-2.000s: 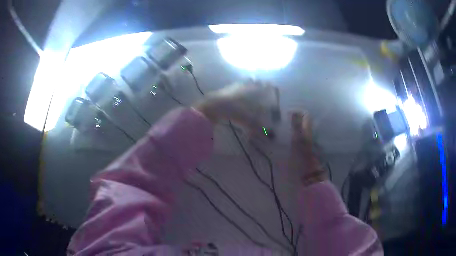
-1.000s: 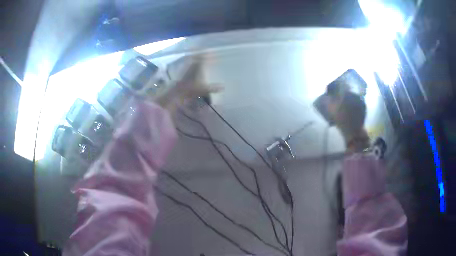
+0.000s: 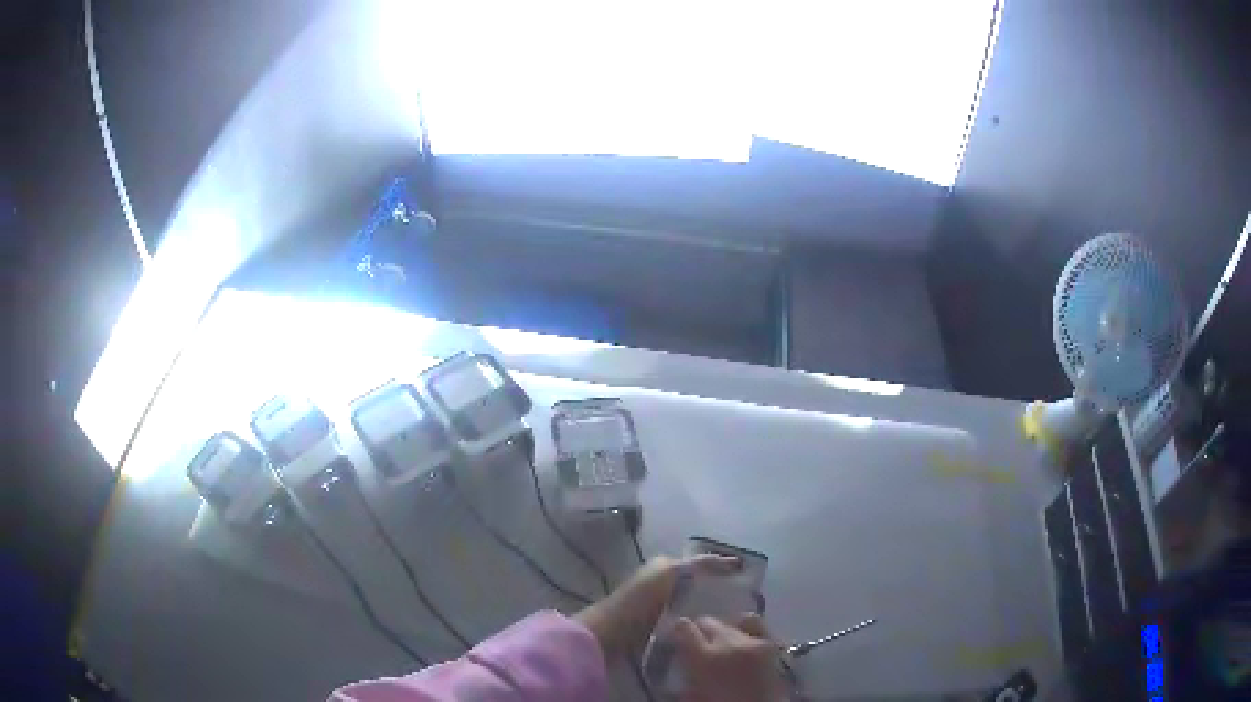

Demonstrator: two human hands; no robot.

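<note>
A small pale floodlight point(image 3: 727, 587) with a dark-edged frame is between my hands at the lower middle. My left hand point(image 3: 668, 592) holds its left side, with a finger laid across the top. My right hand point(image 3: 731, 661) has curled fingers at its lower end; the palm side is hidden. A screwdriver-like thin rod point(image 3: 834, 635) points right beside my right hand; its other end is partly hidden. Another floodlight point(image 3: 600, 460) with a printed block on its back lies above. Several more, including one point(image 3: 475, 398), stand in a slanted row on the left.
Black cords point(image 3: 360, 583) run from the lamps towards the lower middle. A pale-blue desk fan point(image 3: 1122, 318) stands at the right, above dark slotted trays point(image 3: 1102, 549). A small black item point(image 3: 1013, 686) is at the lower right edge. Bright panels glow behind the white tabletop point(image 3: 906, 521).
The view has tilted up. The right hand has come in from the right to meet the left hand at a floodlight. A floodlight now lies uncovered at the right end of the row.
</note>
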